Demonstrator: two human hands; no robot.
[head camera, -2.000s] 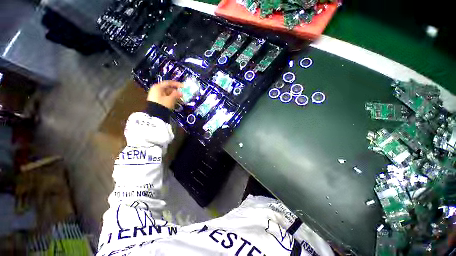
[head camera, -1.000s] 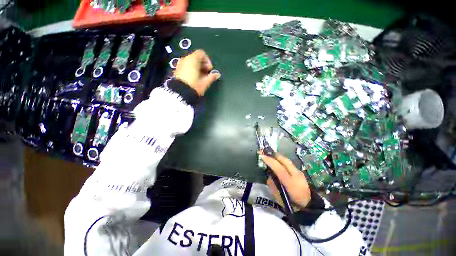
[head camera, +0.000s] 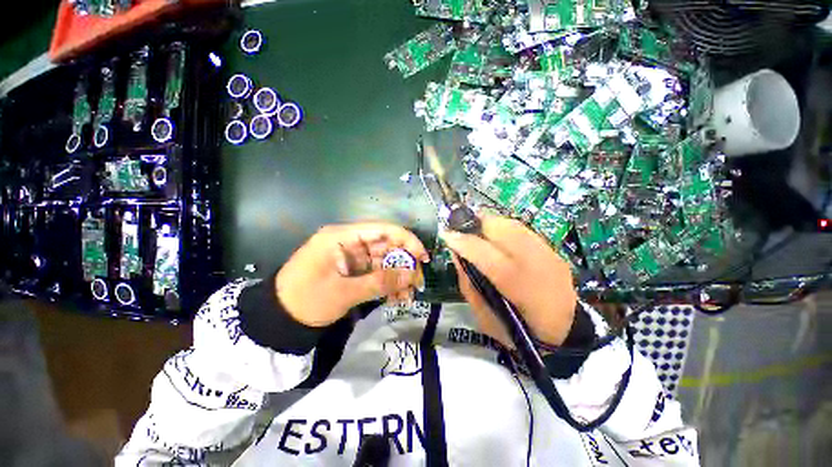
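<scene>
My left hand (head camera: 351, 269) is low in the middle, palm partly up, holding a round part (head camera: 399, 262) between its fingers, near the mat's front edge. My right hand (head camera: 515, 264) holds a soldering iron (head camera: 463, 219) with a black handle. Its metal tip points up and away over the dark green mat (head camera: 338, 173). A thin wire-like strand shows beside the tip. The two hands are close together but apart. Whether a circuit board is between or under the fingers of my right hand, I cannot tell.
Loose round parts (head camera: 263, 102) lie at the mat's left. A large pile of circuit boards (head camera: 584, 137) is at right, with a white cup (head camera: 757, 111) beside it. Boards with rings sit on the black tray (head camera: 196, 182) at left. A red bin (head camera: 91, 32) is far left.
My left hand has come from the loose round parts down to the front with one round part. My right hand still holds the iron and is a little higher; the view has shifted.
</scene>
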